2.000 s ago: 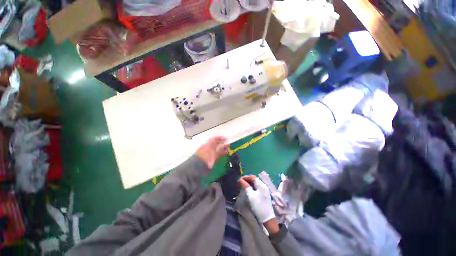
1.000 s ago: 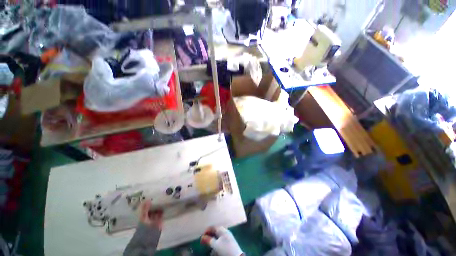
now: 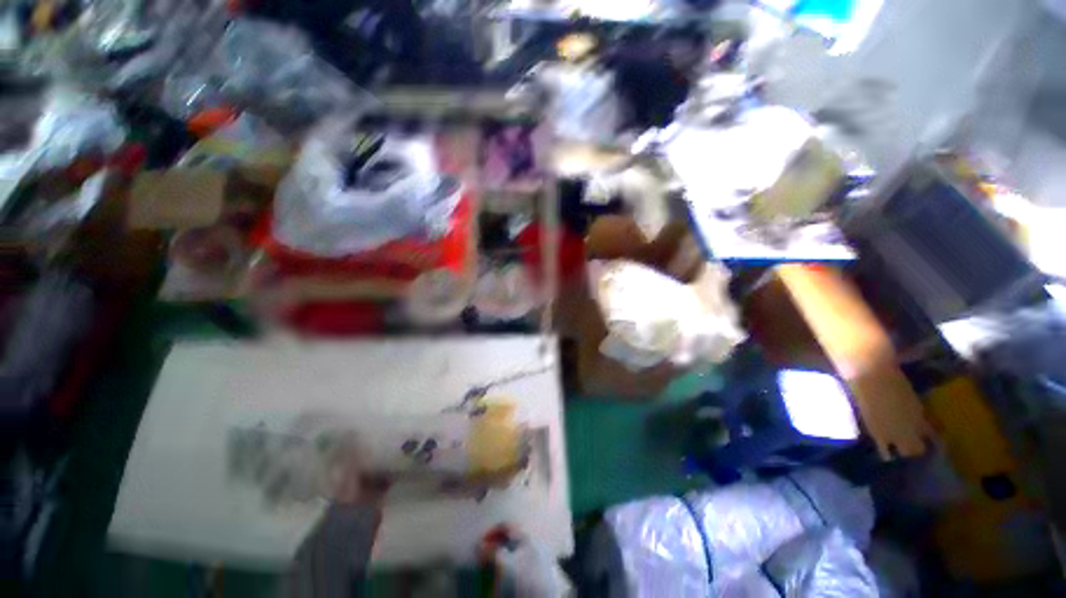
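A pale industrial sewing machine [image 3: 392,453] sits in a white table [image 3: 193,432], blurred by camera motion. My left hand [image 3: 360,481], bare with a grey sleeve, is at the near side of the machine's arm; its fingers are too blurred to tell whether they touch or hold anything. My right hand [image 3: 520,558], in a white glove with bare-looking fingertips, is at the table's near right corner, low in the picture and blurred. Whether it holds something cannot be told.
Behind the table are a red crate [image 3: 462,251] with a whitish plastic bag and a cardboard box [image 3: 631,374] with pale cloth. To the right are a blue object [image 3: 748,426], wrapped bales [image 3: 666,532] and another sewing machine [image 3: 801,181]. Green floor [image 3: 620,438] shows between.
The view has risen from the lap toward the room, then shifted slightly and blurred. My left hand has moved from the table's front edge onto the machine area. My right hand is lower in the picture.
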